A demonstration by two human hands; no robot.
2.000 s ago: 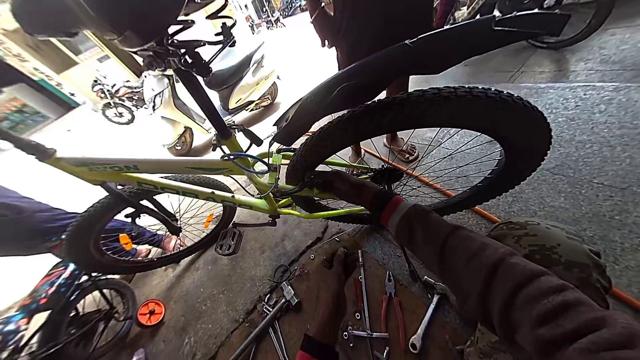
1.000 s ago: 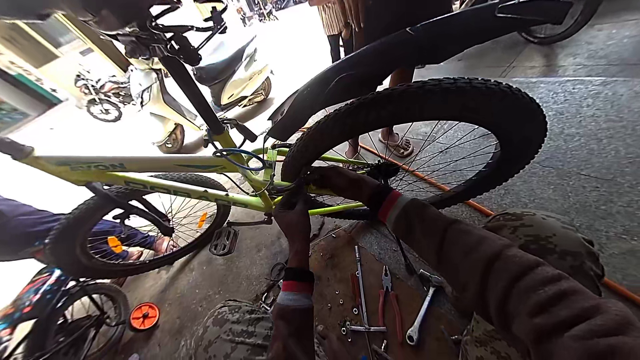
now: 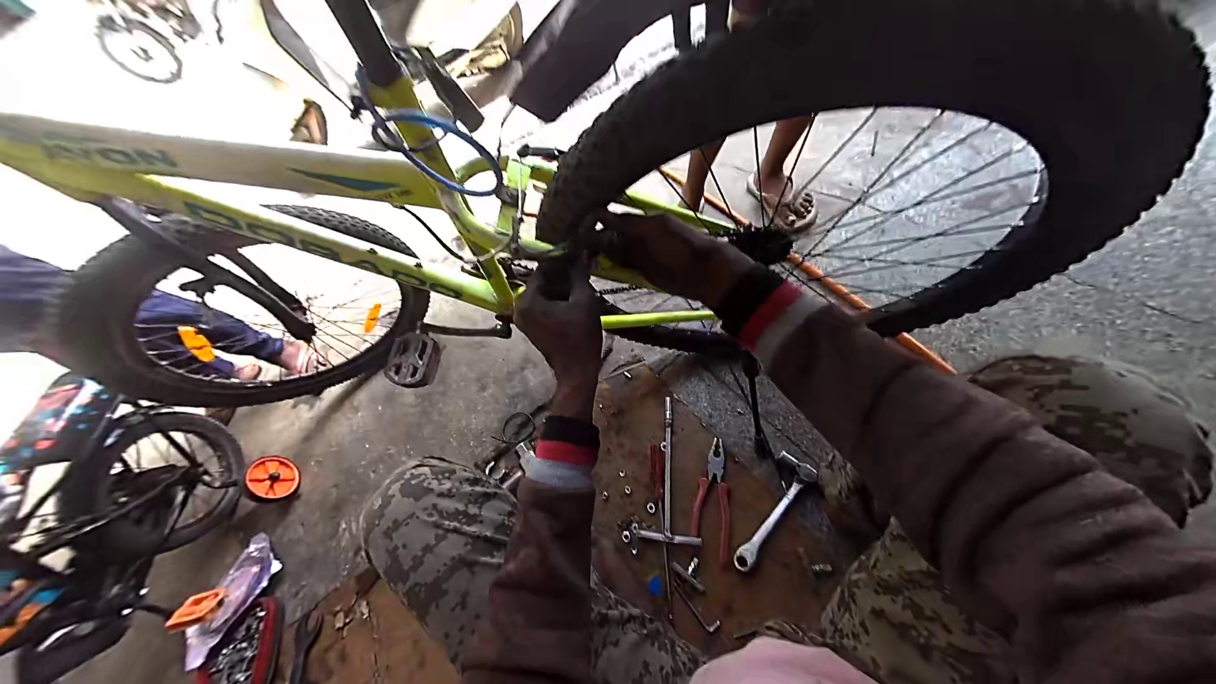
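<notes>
A yellow-green bicycle frame [image 3: 332, 247] lies across the view, with its rear tire [image 3: 855, 57] at the right. My left hand [image 3: 560, 318] is at the frame behind the seat tube, its fingers closed around something too dark to make out. Close beside it, my right hand [image 3: 665, 249] touches the frame near the tire's front edge; whether it holds anything cannot be told. A blue cable [image 3: 442, 123] loops around the seat tube above both hands. The rear hub [image 3: 763, 244] is just right of my right hand. The pedal [image 3: 412, 359] hangs left of my left hand.
Red-handled pliers [image 3: 712, 494], a ratchet wrench [image 3: 774, 518], a T-handle wrench [image 3: 668, 475] and small nuts lie on a brown board below. An orange hose [image 3: 836, 290] passes behind the wheel. Left are an orange wheel [image 3: 273, 478] and a small bicycle [image 3: 152, 475]. People stand beyond the bicycle.
Two seconds ago my left hand was low over the tools; it has risen to the frame beside my right hand. My right hand stays near the same place.
</notes>
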